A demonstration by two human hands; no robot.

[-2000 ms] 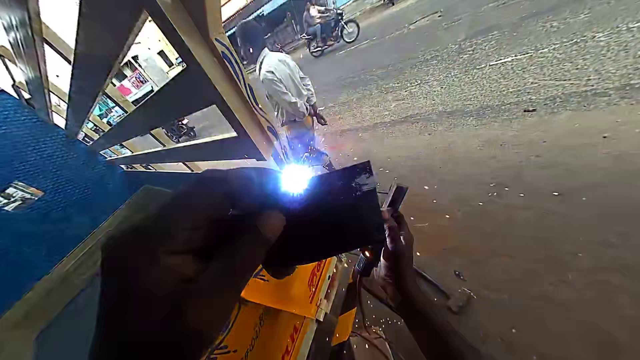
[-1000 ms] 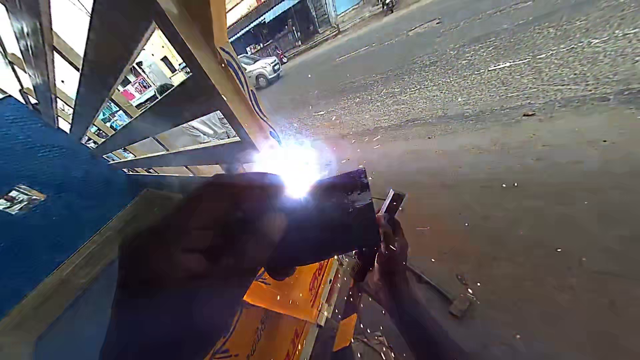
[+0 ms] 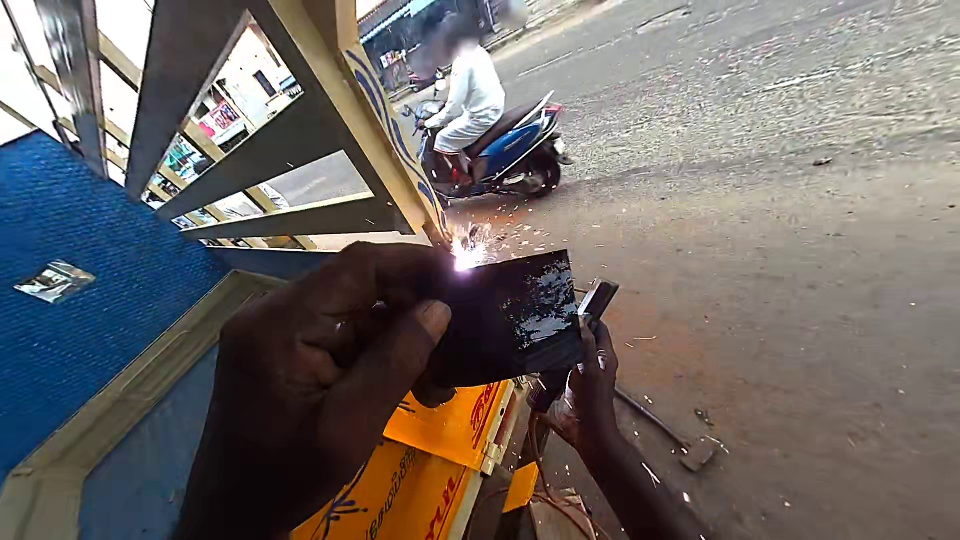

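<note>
Close to the camera, my left hand (image 3: 322,375) pinches a dark rectangular welding filter glass (image 3: 517,322) between thumb and fingers. Just above the glass's upper edge burns a bright welding arc (image 3: 470,255) with sparks, at the lower end of a cream metal post (image 3: 390,142) with painted blue lines. Beyond the glass, my right hand (image 3: 589,390) grips what looks like a welding electrode holder (image 3: 598,300); the glass hides part of it and the electrode.
Slatted metal framework (image 3: 277,202) and a blue textured panel (image 3: 112,277) are on the left. Yellow painted panels (image 3: 442,442) with writing stand below. Cables (image 3: 652,416) lie on the ground at right. A person rides a blue scooter (image 3: 517,150) on the road.
The arc's glow is smaller than one second ago, with sparks scattering around it. A scooter with a rider now appears beside the post; the white car seen earlier is out of sight.
</note>
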